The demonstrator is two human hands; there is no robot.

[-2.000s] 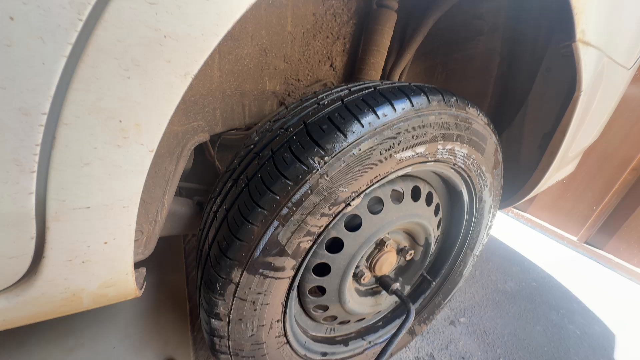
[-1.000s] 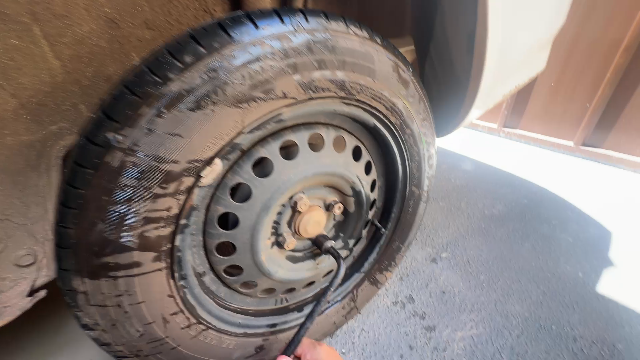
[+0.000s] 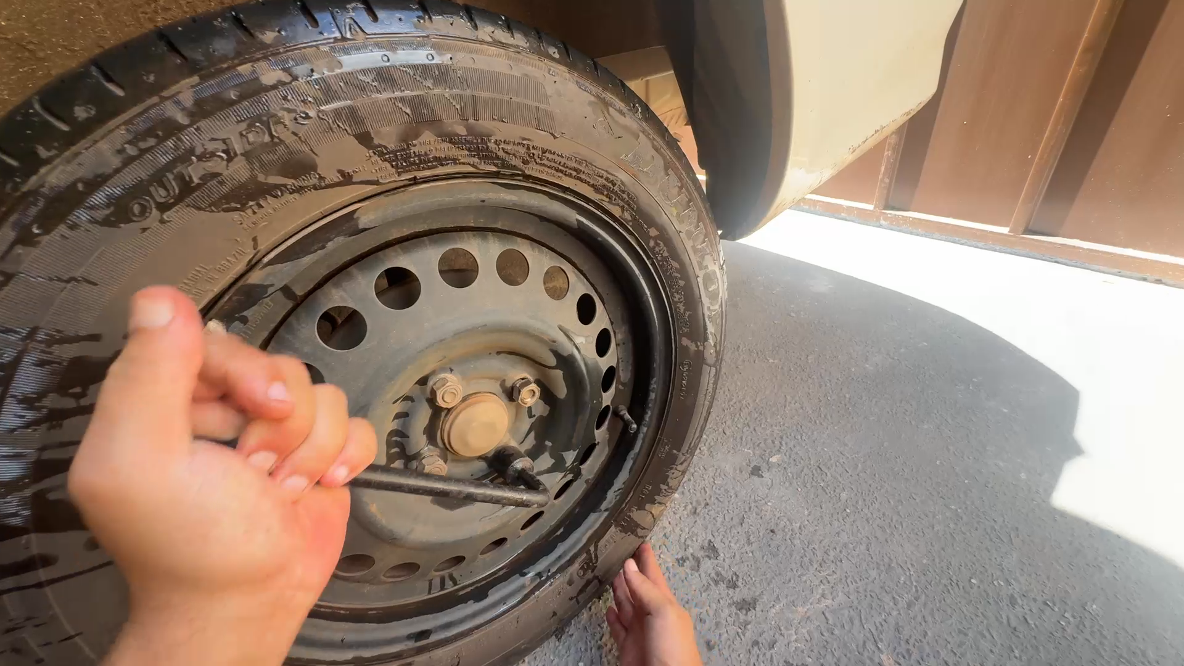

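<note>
A black L-shaped lug wrench (image 3: pixel 444 486) has its socket on the lower right lug nut of a dusty black steel wheel (image 3: pixel 462 361). My left hand (image 3: pixel 231 462) is closed around the wrench's handle at the left, palm side facing me and thumb up; the handle's far end is hidden. Other lug nuts (image 3: pixel 525 391) surround the rusty hub centre (image 3: pixel 474 425). At the bottom, my right hand (image 3: pixel 652 606) has its fingertips against the lower edge of the wet, muddy tyre (image 3: pixel 694 370), with nothing seen in it.
The car's pale body panel (image 3: pixel 851 92) and dark wheel-arch edge (image 3: pixel 726 120) are just above right of the tyre. Grey paving (image 3: pixel 832 444) lies to the right, partly in bright sun. A brown ribbed metal wall or gate (image 3: pixel 999 120) stands behind.
The view has moved in much closer to the wheel. Both hands now show, the left on the wrench. The wrench handle has swung from pointing downward to pointing left.
</note>
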